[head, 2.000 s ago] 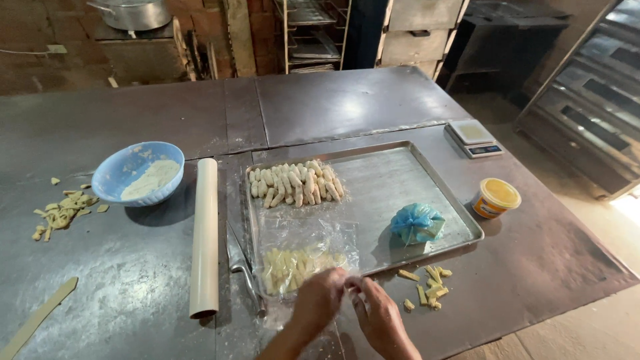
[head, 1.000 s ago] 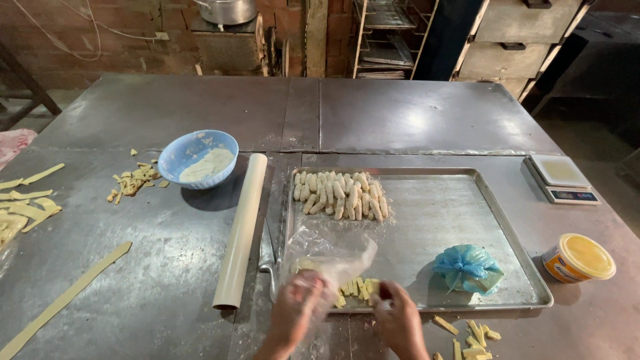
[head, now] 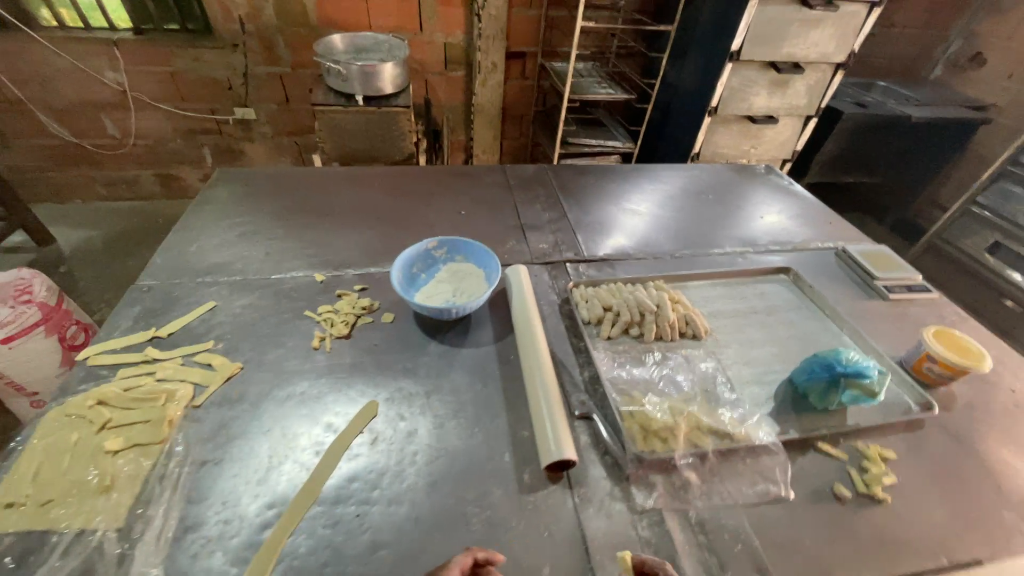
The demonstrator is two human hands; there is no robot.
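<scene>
My left hand [head: 472, 562] shows only in part at the bottom edge, over the metal tabletop; no object is visible in it. To its right, my right hand [head: 650, 566] holds a small piece of yellow dough [head: 624, 562] at its fingertips. Clear plastic [head: 696, 400] covers short dough pieces at the near left of the metal tray [head: 864, 428]. Behind them lie floured dough rolls [head: 640, 310], and a blue plastic bag [head: 840, 378] rests at the tray's right. A long dough strip [head: 320, 480] lies left of my hands.
A pale tube [head: 540, 368] and a knife [head: 596, 424] lie left of the tray. A blue bowl of flour [head: 446, 276], dough scraps [head: 340, 314] and a dough sheet under plastic [head: 96, 456] are farther left. A tub [head: 946, 354] and scale [head: 886, 270] stand right.
The plastic, lifted by my left hand a second ago, now lies over the dough pieces. Both hands have drawn back from the tray to the bottom edge. The view has swung left.
</scene>
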